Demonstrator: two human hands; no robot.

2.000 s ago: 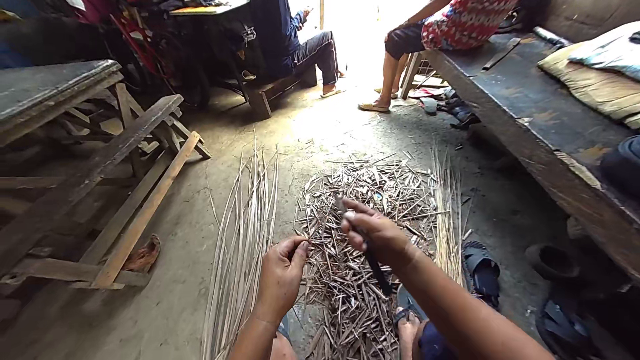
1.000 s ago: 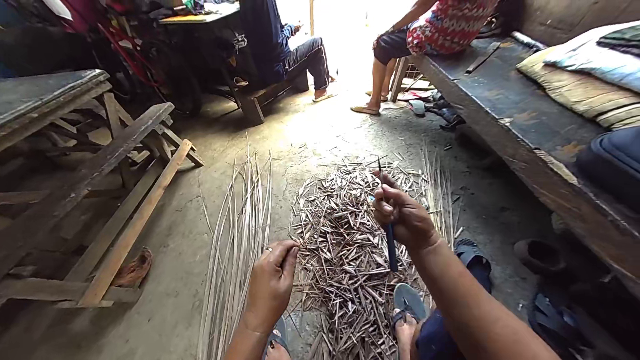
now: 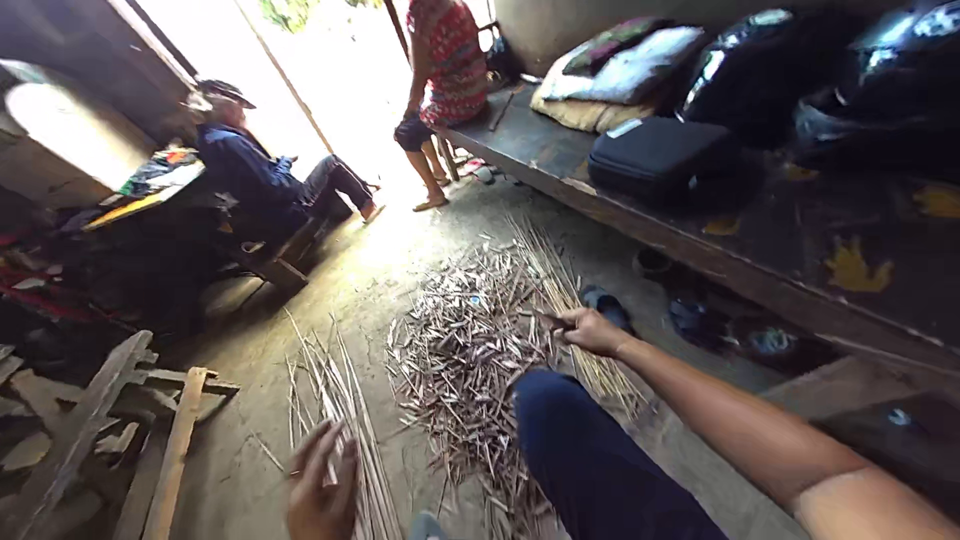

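Observation:
My left hand (image 3: 324, 480) is low in the head view, over a loose bundle of long thin sticks (image 3: 364, 450) on the floor; it is blurred, and whether it holds a stick I cannot tell. My right hand (image 3: 594, 331) is closed around a knife (image 3: 546, 319), its blade pointing left above a heap of short dry shavings (image 3: 457, 352). Beneath and beside that hand lies a second bundle of thin sticks (image 3: 551, 274). My knee in dark blue cloth (image 3: 559, 412) covers part of the heap.
A long wooden bench (image 3: 517, 161) on the right bears folded bedding (image 3: 619, 75) and a black case (image 3: 660, 157). Sandals (image 3: 607, 307) lie below it. Two people sit near the bright doorway. A wooden frame (image 3: 176, 450) stands at lower left, a cluttered table (image 3: 142, 202) behind.
The view has swung right and tilted. My left hand, earlier closed beside the heap, is now over the left bundle. The knife, earlier upright in my right hand, now points left.

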